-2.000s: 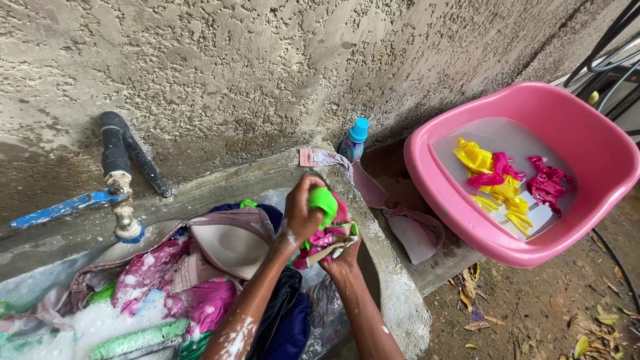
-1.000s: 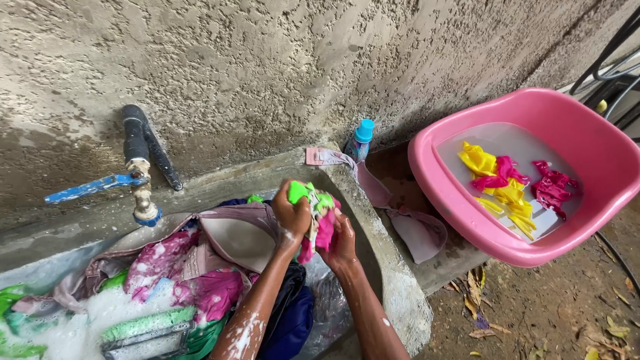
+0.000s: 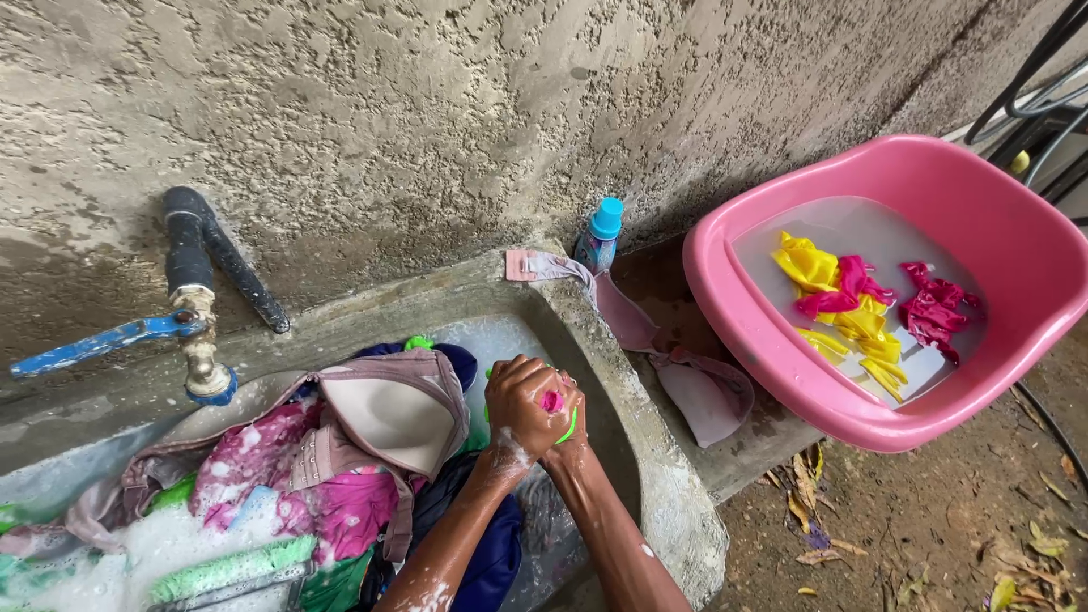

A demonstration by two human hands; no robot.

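Observation:
Above the right end of a concrete sink (image 3: 671,501), my left hand (image 3: 529,406) is closed tightly around a bunched green and pink cloth (image 3: 552,401). Pressed against it, my right hand (image 3: 578,408) grips the same cloth, of which only small bits show between the fingers. Just left of the hands, a mauve bra (image 3: 391,416) lies on soapy magenta and dark blue clothes. A brush with light green bristles (image 3: 234,568) sits in the suds at the lower left.
A tap with a blue lever (image 3: 106,342) stands at the left. Another bra (image 3: 625,314) hangs over the sink's right edge, beside a blue-capped bottle (image 3: 600,236). The pink basin (image 3: 901,425) at right holds cloudy water with yellow and magenta cloths (image 3: 935,308).
The green and pink cloth, loosely bunched and largely visible before, is now squeezed small and mostly hidden inside both hands, which have moved down a little toward the sink.

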